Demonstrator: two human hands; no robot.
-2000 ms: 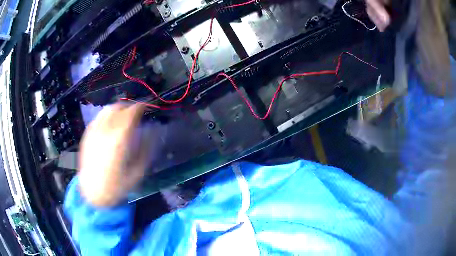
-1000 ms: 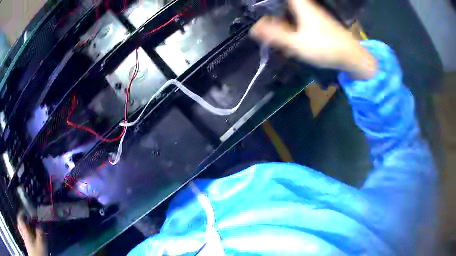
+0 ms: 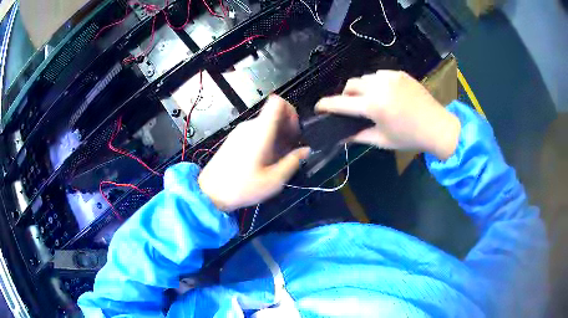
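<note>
A black oblong box (image 3: 329, 138) is held between my two hands over the nearest black housing. My left hand (image 3: 252, 158) grips its left end. My right hand (image 3: 395, 115) grips its right end. Fingers partly hide the box, and it is slightly blurred. A thin white cable (image 3: 324, 188) loops below the box toward my smock. The nearest black housing (image 3: 146, 211) lies under my hands, with red wire (image 3: 124, 185) across it. A dark speaker box (image 3: 80, 259) sits at its lower left end.
More black housings with silver plates (image 3: 194, 102) and red wires lie side by side beyond. White cables (image 3: 377, 40) curl at their right ends. A brown carton piece (image 3: 441, 84) stands at the right, above a dark green floor with yellow lines. Brown cardboard (image 3: 47, 18) shows upper left.
My left hand has moved from the lower left to the centre, and both hands now hold the black box. The white cable that stretched across the housing now hangs in a loop near my smock.
</note>
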